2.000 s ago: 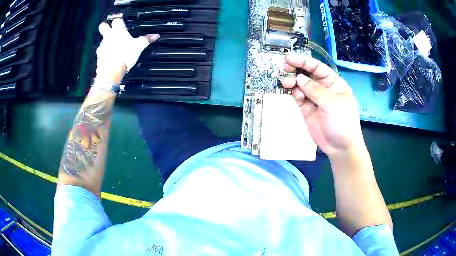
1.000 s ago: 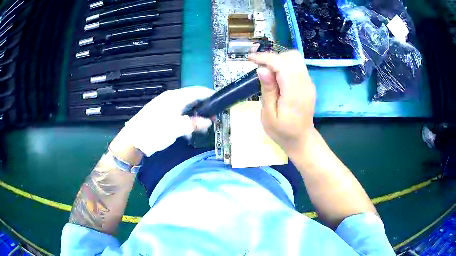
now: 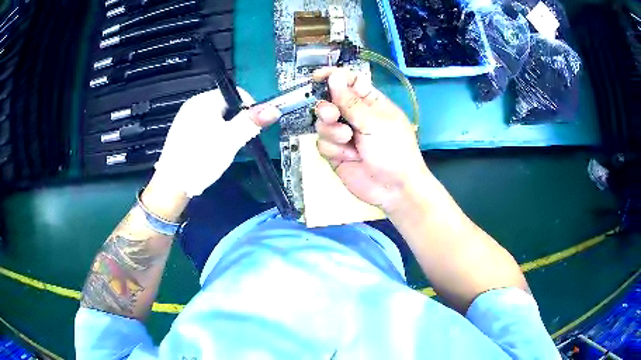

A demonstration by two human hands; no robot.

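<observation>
My gloved left hand (image 3: 207, 140) is closed around a tubular unit. The unit's bright silver end section (image 3: 292, 100) points right, towards my other hand. A long black arm (image 3: 263, 169) of the unit slants down across my lap area, its upper part rising beyond the glove. My bare right hand (image 3: 365, 133) has its fingertips at the silver end, pinched on a small dark piece, likely an end cap (image 3: 320, 89), mostly hidden by the fingers. Behind the hands is the metal fixture (image 3: 287, 67) with its brass-coloured block (image 3: 309, 27).
A black ribbed tray (image 3: 158, 84) holds several units in rows at left, with dark stacked trays beyond. A cream square plate (image 3: 327, 193) is at the fixture's near end. A clear hose (image 3: 404, 77), blue bin (image 3: 450, 71) of black pieces and plastic bags (image 3: 545, 81) are at right.
The unit has turned in my left hand: its silver end now faces my right hand and its black arm hangs across. My right fingers have moved from the black body to the silver end.
</observation>
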